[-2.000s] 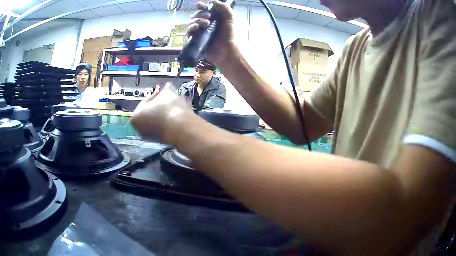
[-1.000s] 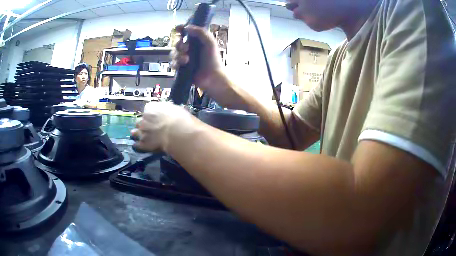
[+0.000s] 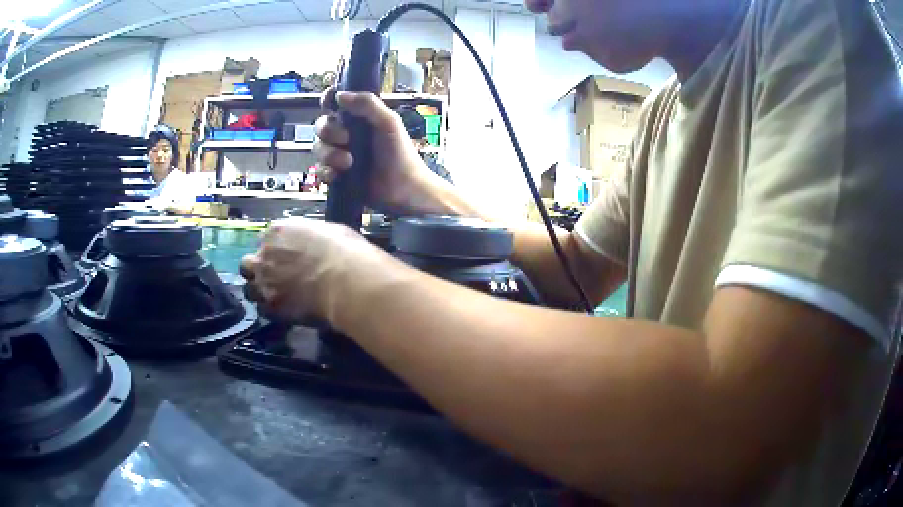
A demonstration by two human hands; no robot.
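Observation:
Neither of my own hands is in view. The arms in view belong to a person in a beige T-shirt (image 3: 772, 188), seen from the side with part of the face showing. That person's far hand (image 3: 371, 149) grips an upright black electric screwdriver (image 3: 349, 183). The near hand (image 3: 307, 262) is at its lower end and hides the bit. A loudspeaker driver (image 3: 452, 240) stands magnet up behind the near forearm, over a black front panel (image 3: 267, 358). Whether a screw is held cannot be seen.
Several loudspeaker drivers (image 3: 153, 282) stand magnet up at the left. A clear plastic bag (image 3: 188, 465) lies at the front left of the dark bench (image 3: 376, 451). Stacked black panels (image 3: 84, 178) rise behind. The screwdriver cord (image 3: 515, 134) arcs down beside the person. Another person (image 3: 166, 173) is behind.
The person in beige has leaned left. The screwdriver has come down and turned upright above the near hand, which has moved down and slightly left. The drivers at left have not moved.

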